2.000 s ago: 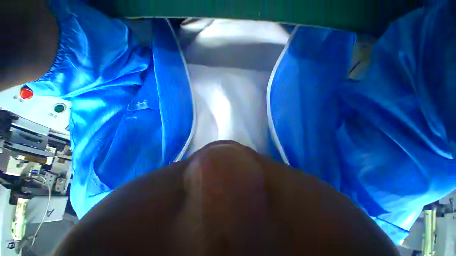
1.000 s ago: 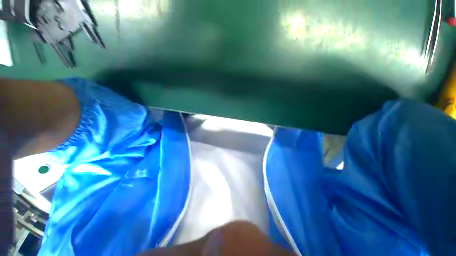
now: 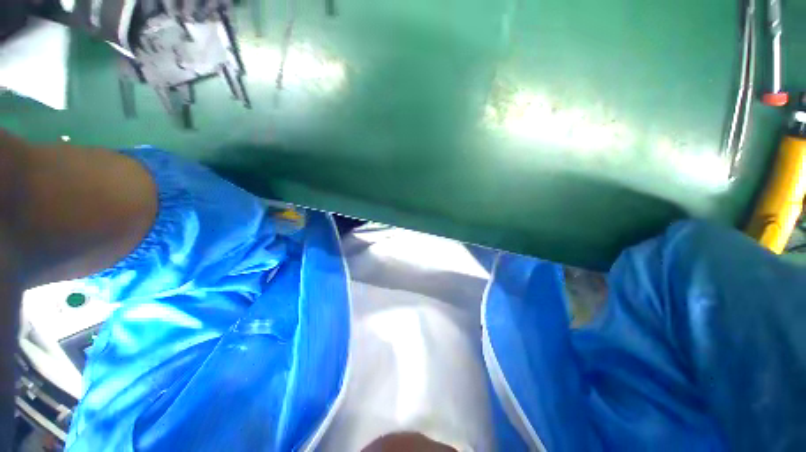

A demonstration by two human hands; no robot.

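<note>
My left hand (image 3: 75, 212) is cut off by the left edge; only blurred bare skin beyond the blue cuff shows, no fingers. My right hand is out of view; its blue sleeve (image 3: 716, 327) is at the right. Thin black pieces (image 3: 181, 53) lie in a heap at the upper left of the green mat (image 3: 406, 115). Thin silver tweezers (image 3: 741, 97) lie at the upper right, beside a silver shaft with a red end (image 3: 775, 84). A yellow electric screwdriver (image 3: 779, 190) lies at the right edge.
A white paper or card (image 3: 37, 62) lies at the upper left. The mat's near edge runs above my lap. A white panel with a green button (image 3: 76, 300) and machine parts are at the lower left. A blurred skin-coloured shape (image 3: 408, 443) shows at the bottom edge.
The view has tilted up, so more of the mat and tools shows. The skin-coloured shape at the bottom has shrunk towards the edge. The black heap appears further right than a second ago.
</note>
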